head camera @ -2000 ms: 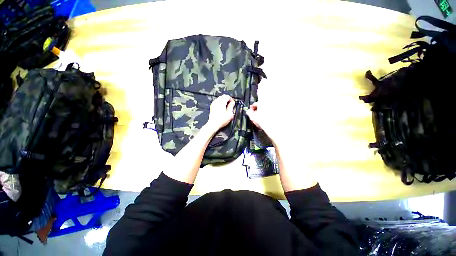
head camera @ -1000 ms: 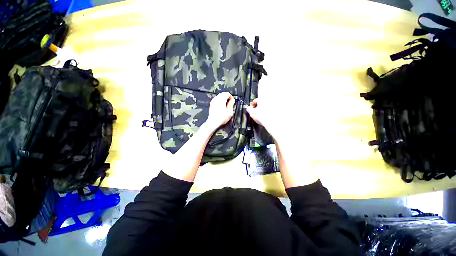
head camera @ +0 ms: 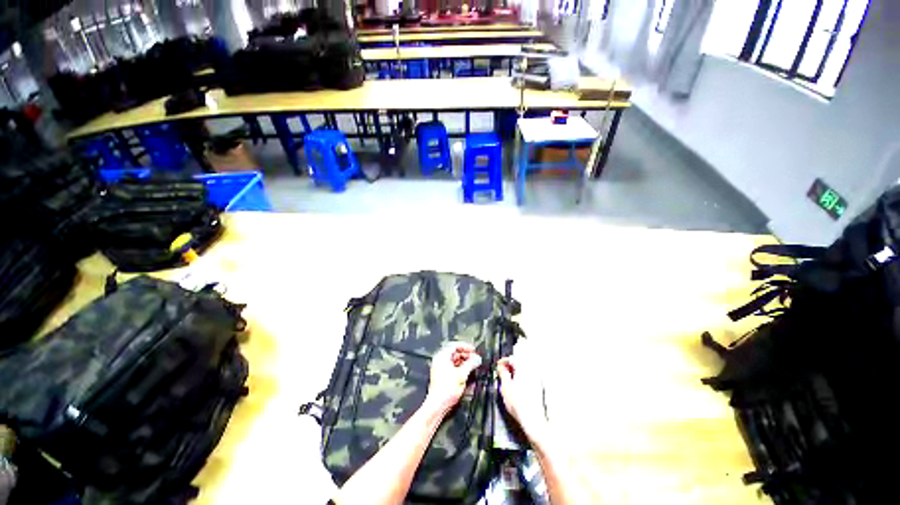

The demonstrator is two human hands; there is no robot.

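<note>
A camouflage backpack (head camera: 395, 385) lies on the pale yellow tabletop (head camera: 622, 395) in front of me. My left hand (head camera: 455, 370) rests on its front near the right side, with fingertips pinched together. My right hand (head camera: 510, 381) is at the bag's right edge, fingertips also pinched, a small gap from the left. Something very thin seems to be between them at the zipper line, too small to make out. A dark, shiny hang tag (head camera: 510, 473) shows beside the bag's lower right, partly hidden by my right forearm.
More camouflage backpacks (head camera: 128, 365) lie at left, with a yellow-handled tool (head camera: 183, 243) behind them. A dark bag stack (head camera: 829, 385) with loose straps stands at right. Beyond the table are a blue crate (head camera: 242, 190), blue stools (head camera: 483, 168) and further tables (head camera: 424, 96).
The view has tilted up, so the workshop beyond the table now shows and the bag appears lower. My hands stay at the same side of the bag, with the fingertips slightly shifted.
</note>
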